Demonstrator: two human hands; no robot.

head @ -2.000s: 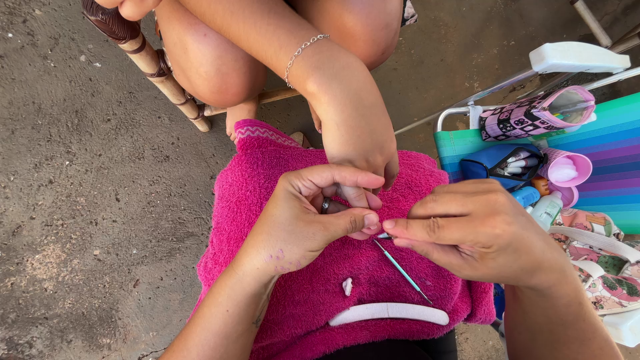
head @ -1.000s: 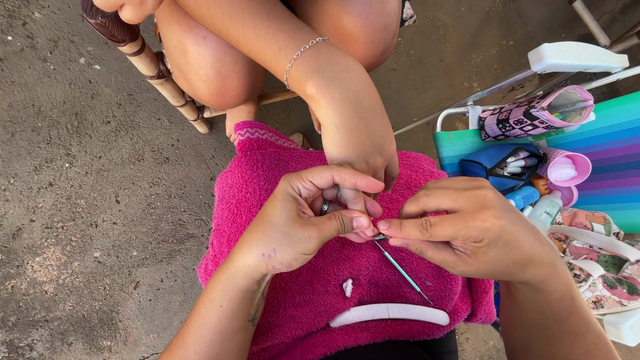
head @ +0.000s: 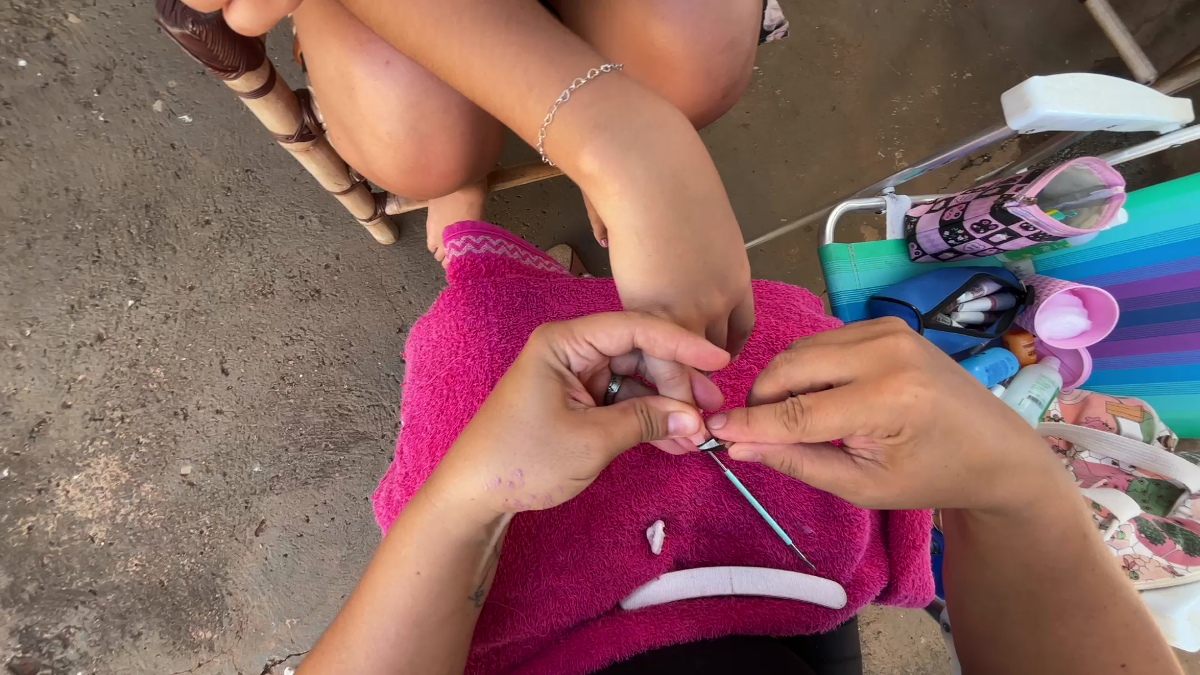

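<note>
My left hand grips a finger of another person's hand, which reaches in from the top with a chain bracelet on the wrist. Close to that fingertip, my right hand pinches a small metal tool, mostly hidden by my fingers; its exact kind cannot be told. A pink towel covers my lap beneath both hands. On it lie a thin turquoise-handled metal nail tool, a curved white nail file and a small crumpled white piece.
The other person sits on a bamboo chair opposite. At right, a striped folding chair holds a checkered pouch, a blue case, a pink cup with cotton and bottles. A floral bag is beside them.
Both hands stay at the other person's fingertip, with only slight shifts of my right hand's fingers. The towel and the things lying on it have not plainly moved.
</note>
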